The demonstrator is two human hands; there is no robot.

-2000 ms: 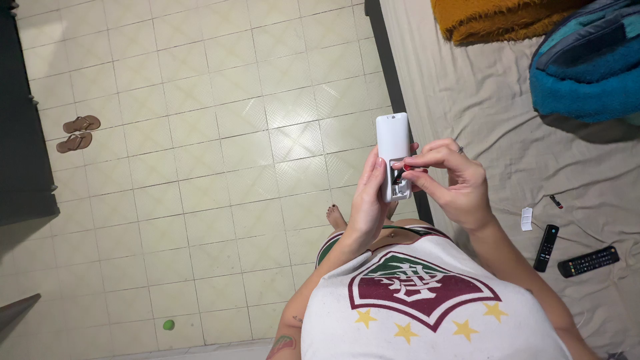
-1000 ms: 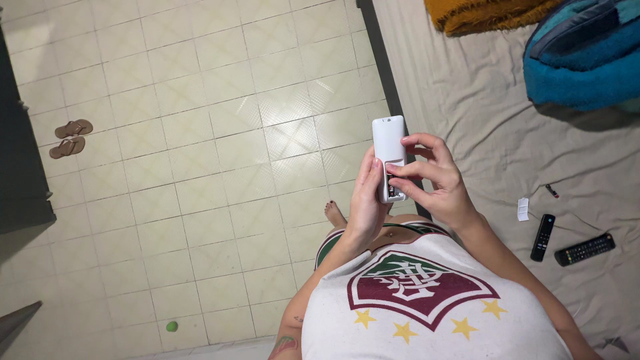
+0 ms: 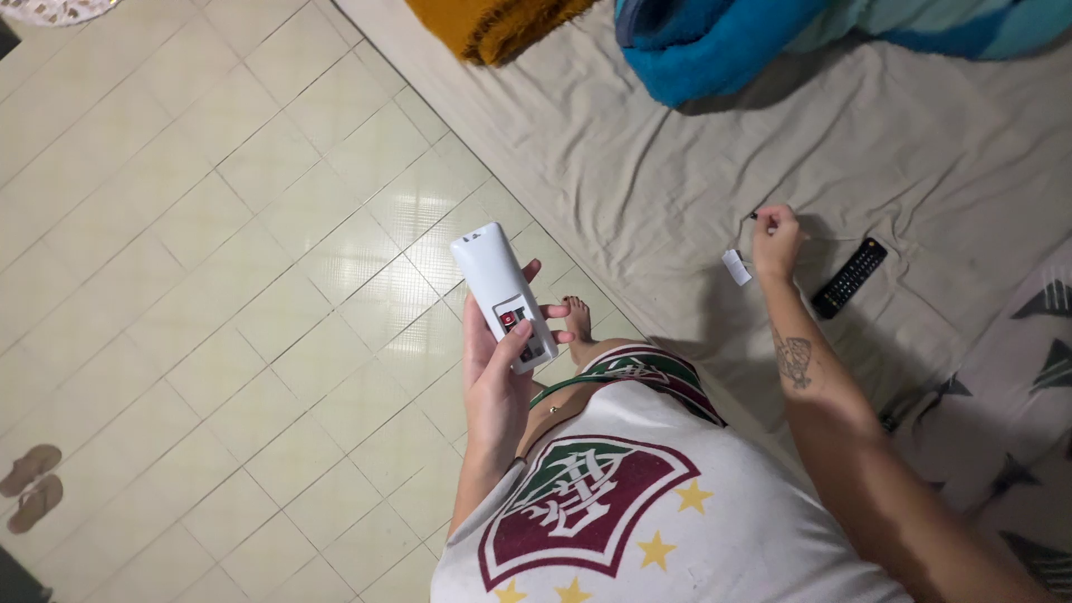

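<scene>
My left hand [image 3: 501, 347] holds a white remote control [image 3: 492, 272] with its back facing up and the battery compartment uncovered. A red and dark battery [image 3: 509, 319] shows in the compartment, and my left thumb rests over part of it. Out over the bed, my right hand [image 3: 776, 243] has its fingertips together at a small dark object [image 3: 754, 215], which it touches or pinches; most of that object is hidden. A small white piece of paper [image 3: 737, 268] lies just left of my right wrist. To the right of my forearm is a black remote control [image 3: 849, 278].
The bed's beige sheet [image 3: 653, 193] carries a blue blanket [image 3: 712, 59] and a mustard blanket [image 3: 502, 25] at the top. A patterned cloth [image 3: 1005, 402] lies at the right. Brown flip-flops [image 3: 35, 502] sit on the tiled floor [image 3: 251, 335] at the left.
My right hand has left the white remote and reached out to the right over the bed. My left hand still holds that remote, its thumb now over the compartment. The view has turned.
</scene>
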